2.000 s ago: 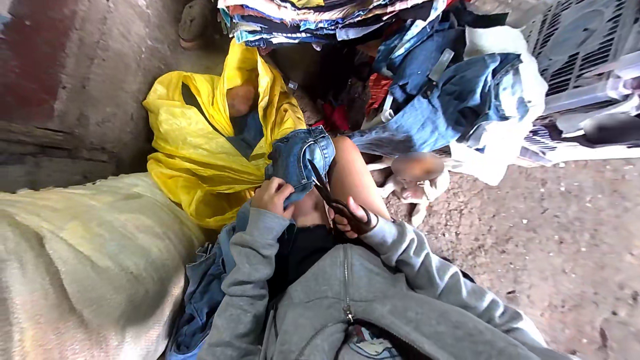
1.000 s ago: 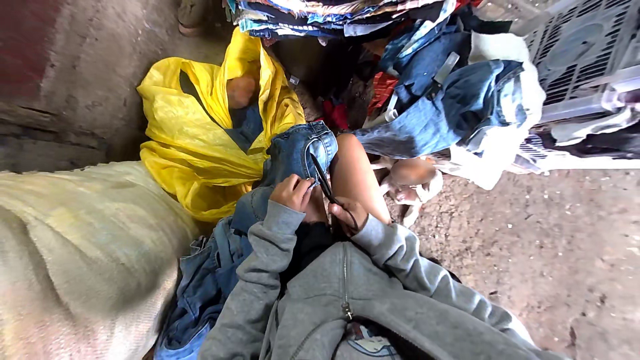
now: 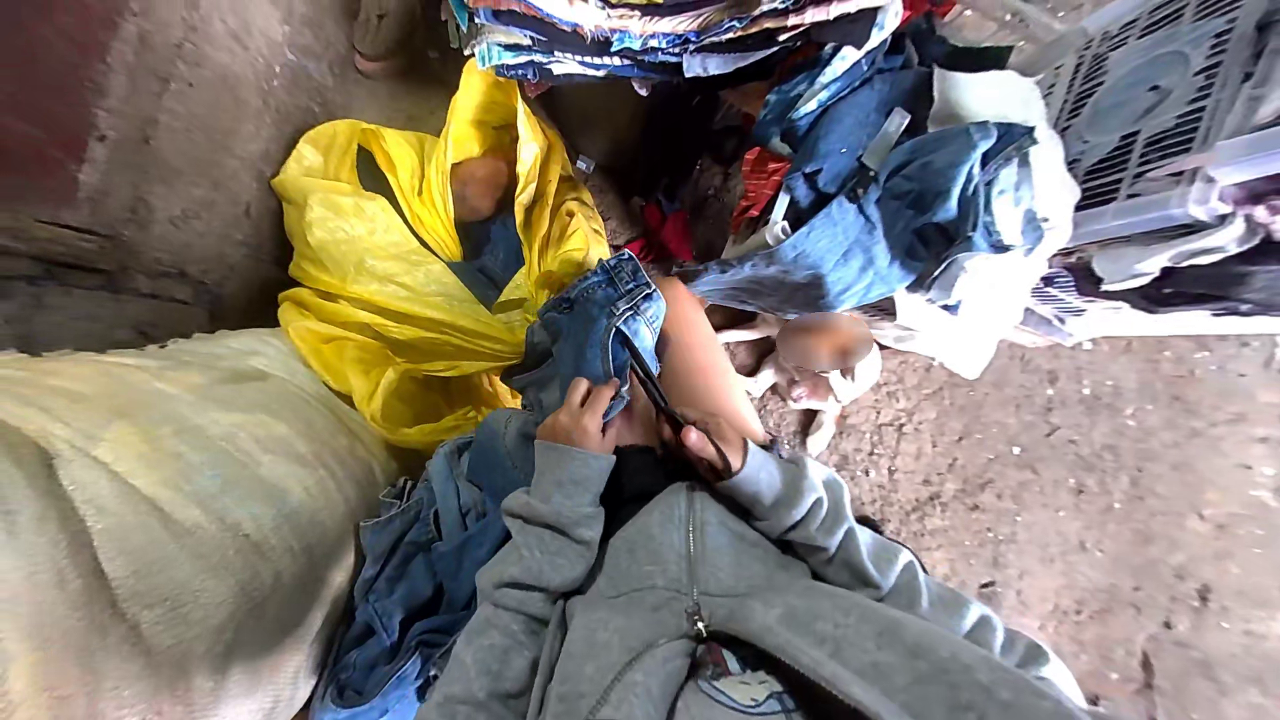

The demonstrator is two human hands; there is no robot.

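Observation:
A pair of dark-handled scissors [image 3: 652,388] is held in my right hand [image 3: 712,450], its blades pointing up and left onto a denim garment [image 3: 590,320]. That garment, with a waistband and belt loops, lies over my thigh. My left hand [image 3: 580,415] grips the lower edge of the denim, just left of the blades. Whether the blades are apart or together is hard to tell. More blue denim [image 3: 420,560] is heaped at my left side, below the yellow plastic bag [image 3: 400,290].
A large stuffed woven sack [image 3: 170,520] fills the left. Folded fabrics [image 3: 640,40] are stacked at the top. Jeans [image 3: 870,230] lie on a white bag at the upper right, beside a plastic crate [image 3: 1150,100]. A small dog [image 3: 825,360] is on the dirt floor near my knee.
The scissors, held over the denim garment two seconds ago, have their blade tips against it now. My left hand has shifted slightly along the denim toward the blades.

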